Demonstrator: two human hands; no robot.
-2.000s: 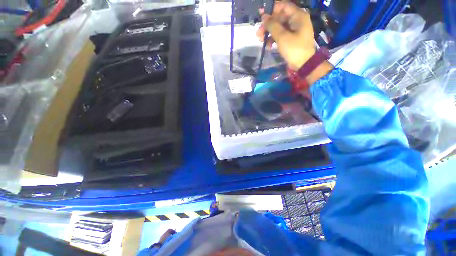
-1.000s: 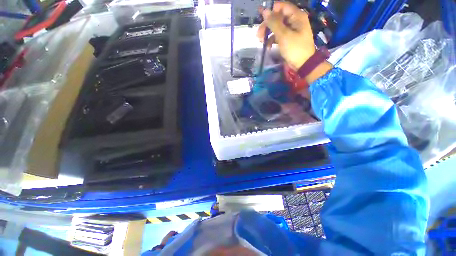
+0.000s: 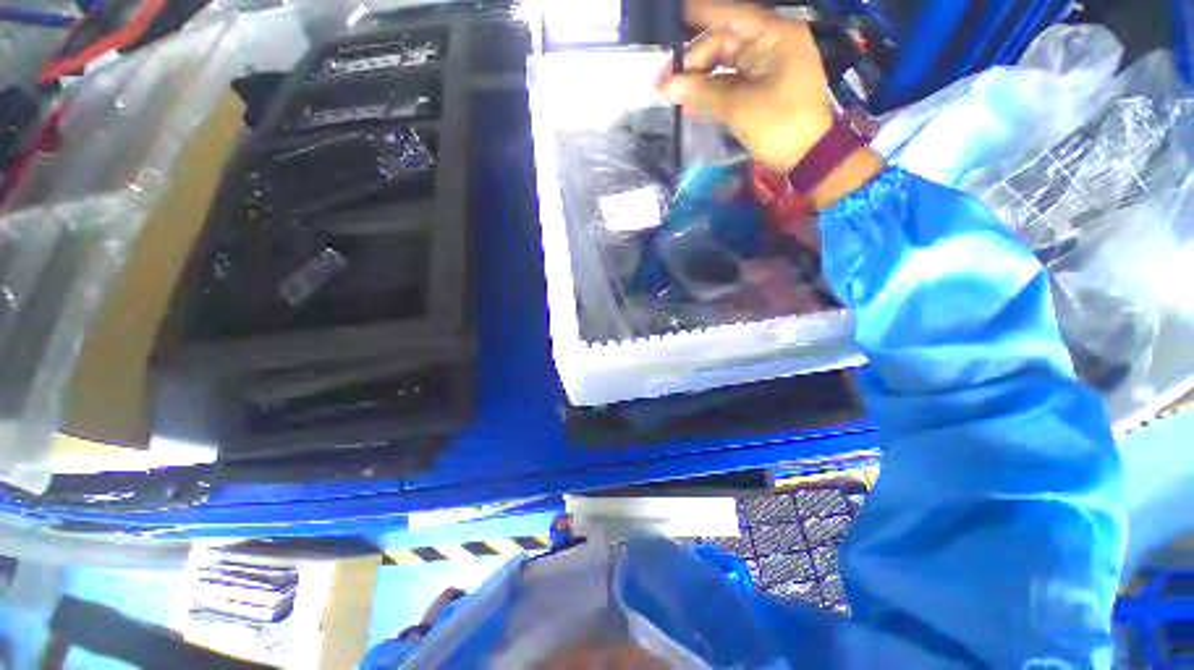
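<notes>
My right hand (image 3: 753, 81), bare, with a dark red wristband and blue sleeve, is at the top centre above the back of a white foam box (image 3: 694, 373). Its fingers pinch a thin dark frame (image 3: 678, 98), now seen mostly as one upright edge; its top runs toward the picture's edge. The box holds clear plastic bags, a white label (image 3: 631, 208), teal and dark parts and a red part (image 3: 782, 191). A small dark shape (image 3: 443, 610) beside blue cloth at the bottom may be my left hand; it is too unclear to tell.
A black compartment tray (image 3: 452, 262) with dark parts lies left of the box on the blue shelf (image 3: 511, 288). Cardboard (image 3: 138, 301) and clear plastic lie further left. Crinkled clear bags (image 3: 1087, 170) are at right. A dark grid tray (image 3: 799, 543) sits below the shelf edge.
The dark frame has turned from showing two long sides and a lower edge to a narrow edge-on view. My right hand has shifted slightly and its fingers are closer together.
</notes>
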